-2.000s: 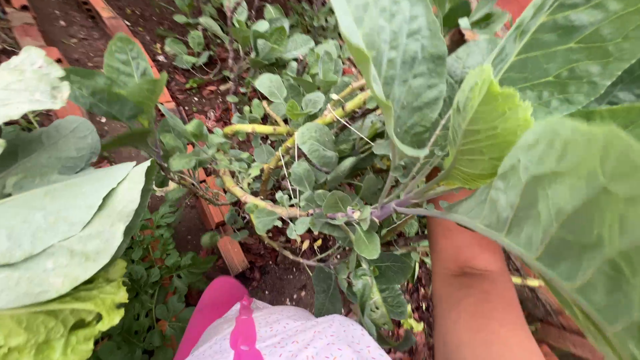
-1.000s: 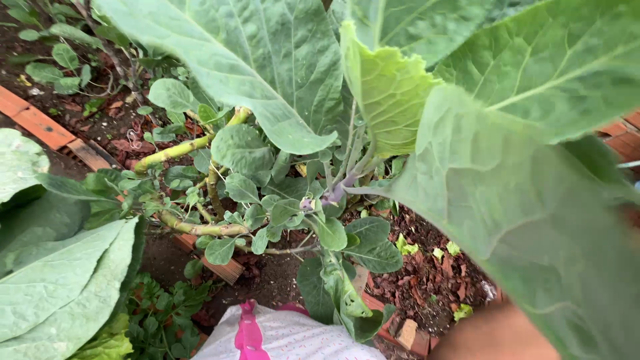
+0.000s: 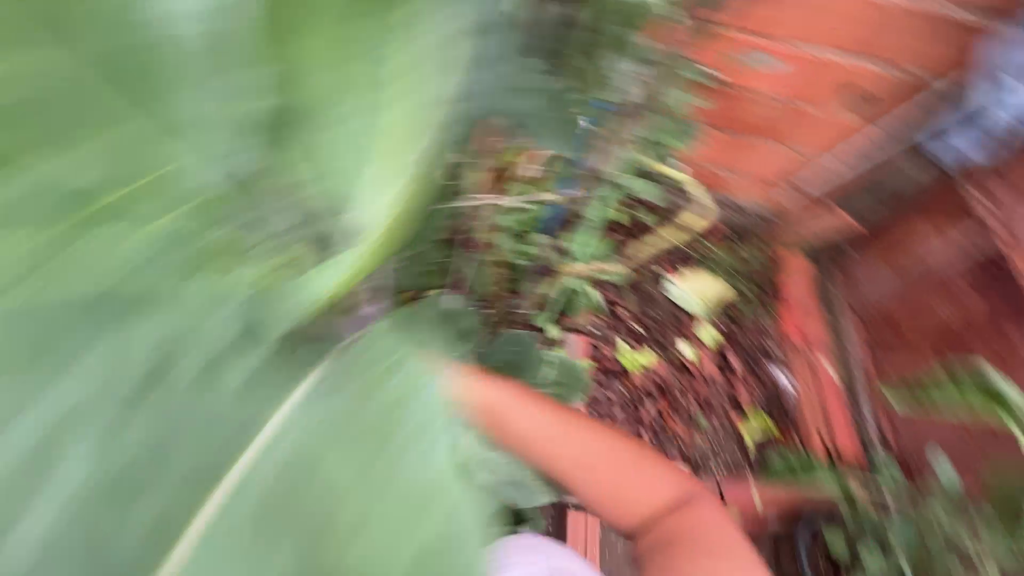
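Large green leaves of a leafy brassica plant [image 3: 376,464] fill the left half of the head view, close to the camera and blurred. My right forearm reaches in from the bottom right, and its wrist end passes behind a leaf. That leaf hides my right hand, so what its fingers touch cannot be told. A purplish stem part [image 3: 360,308] shows dimly among the leaf bases. My left hand does not show. Light fabric of my clothing [image 3: 540,558] appears at the bottom edge.
Dark mulched soil [image 3: 648,400] with pale green leaf scraps [image 3: 636,356] lies right of the plant. A curved yellowish stem [image 3: 680,224] crosses above it. Orange brick edging [image 3: 816,352] borders the bed, with reddish paving [image 3: 928,264] beyond. Something blue and white is blurred at the top right.
The view has swung strongly to the right, and the large leaves now fill its left side. The leaf bundle seen at the left edge before is out of view. More of my right forearm shows than a second ago.
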